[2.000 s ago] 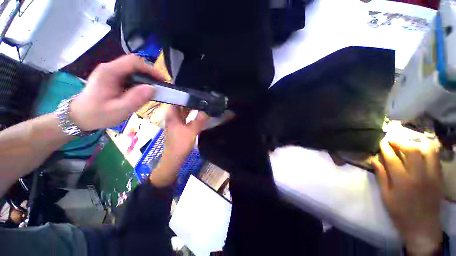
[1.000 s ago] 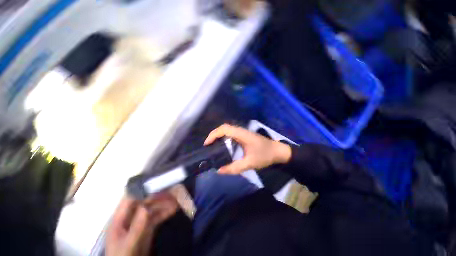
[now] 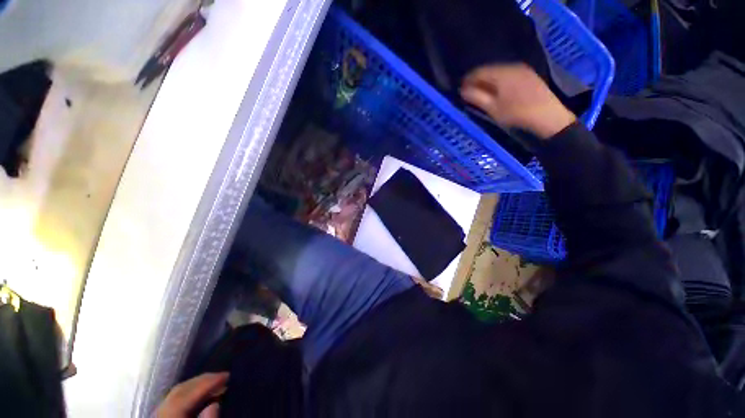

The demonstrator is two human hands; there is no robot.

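My right hand (image 3: pixel 519 98) is at the blue lattice crate (image 3: pixel 482 159), over black cloth (image 3: pixel 457 37). Its fingers are bent and slightly blurred; whether they grip the cloth is not clear. My left hand (image 3: pixel 194 397) is at the bottom left, cut off by the picture edge, beside dark cloth (image 3: pixel 257 371); its grip cannot be told. A flat black cut panel (image 3: pixel 418 220) lies on a white sheet (image 3: pixel 470 200) beside my lap. Black garment cloth (image 3: pixel 28 351) lies at the lower left by the bright lamp glare.
The white sewing table (image 3: pixel 139 196) has a worn grey edge (image 3: pixel 233 180) between it and my lap. Dark snips (image 3: pixel 173 47) lie on the table. Another blue crate (image 3: pixel 527 224) stands on the scrap-littered floor. Dark cloth (image 3: pixel 694 139) is piled at the far right.
The view has swung to the right side of the seat. The dark device with a pale label, between my hands a second ago, is out of sight. My right hand has moved up to the crate.
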